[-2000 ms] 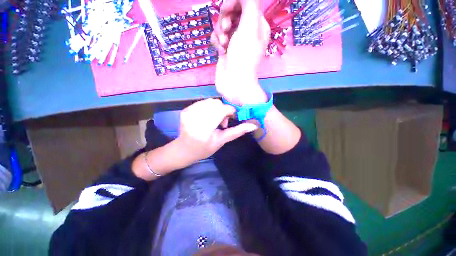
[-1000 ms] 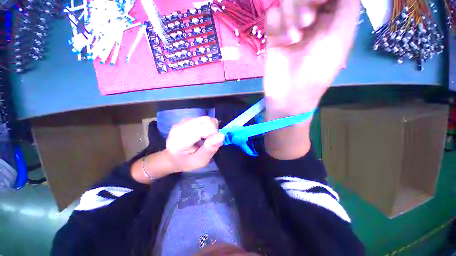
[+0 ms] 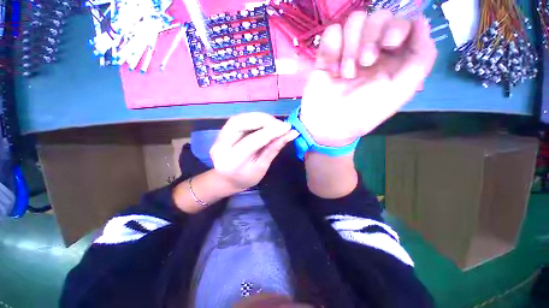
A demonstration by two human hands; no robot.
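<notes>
A bright blue wrist strap (image 3: 337,148) goes around my right wrist. My left hand (image 3: 250,147) is beside that wrist, with thumb and fingertips pinching the strap near its small buckle (image 3: 302,144). My right hand (image 3: 367,84) is raised palm up over the bench edge, fingers loosely bent and apart, holding nothing visible. It looks overexposed. A thin bracelet (image 3: 195,192) is on my left wrist.
Rows of dark circuit boards (image 3: 235,48) lie on a red mat (image 3: 156,90), with white leads (image 3: 132,36) left and red wires (image 3: 301,24) behind. Orange-brown wired parts (image 3: 499,54) are at right. Brown cartons (image 3: 445,186) stand below the bench.
The strap, pulled out toward my left hand a second ago, now sits close around the wrist. My left hand has moved up and right to the wrist. My right hand has moved slightly left.
</notes>
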